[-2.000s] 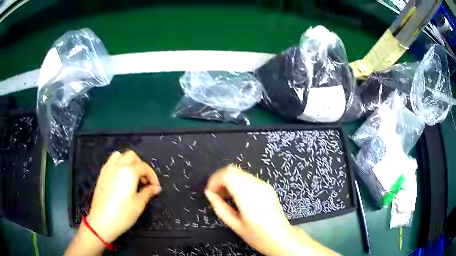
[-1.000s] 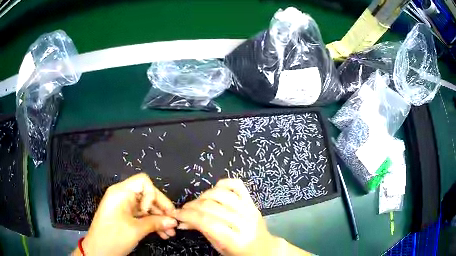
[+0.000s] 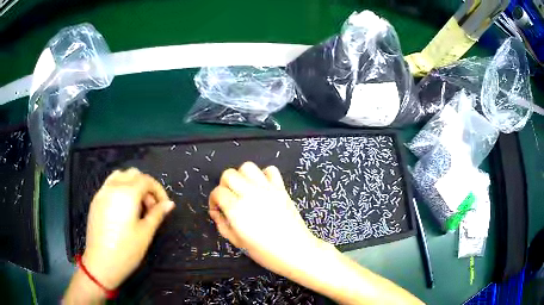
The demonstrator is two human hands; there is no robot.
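Note:
The long black tray (image 3: 238,138) lies across the mat. Many silvery pins (image 3: 352,184) cover its right part, and looser ones lie in its middle. Small dark parts show faintly at its left end. My left hand (image 3: 124,220) is over the left part of the tray, thumb and index fingertips together; whether a tiny part is between them cannot be seen. My right hand (image 3: 253,205) is over the middle, fingers bent, its fingertips partly hidden. The lower tray (image 3: 250,292) at the bottom edge holds mixed dark and silvery bits.
Behind the tray stand a crumpled left bag (image 3: 62,101), a small flat bag (image 3: 238,98) and a large bag of black parts (image 3: 352,77). A bag of pins (image 3: 444,179) and a dark slim pen-shaped tool (image 3: 423,241) lie right. Side trays (image 3: 511,208) stand at both edges.
My hands were together over the tray's front edge a second ago. Now they are apart and farther back, the left over the left part, the right over the middle. The view has shifted slightly.

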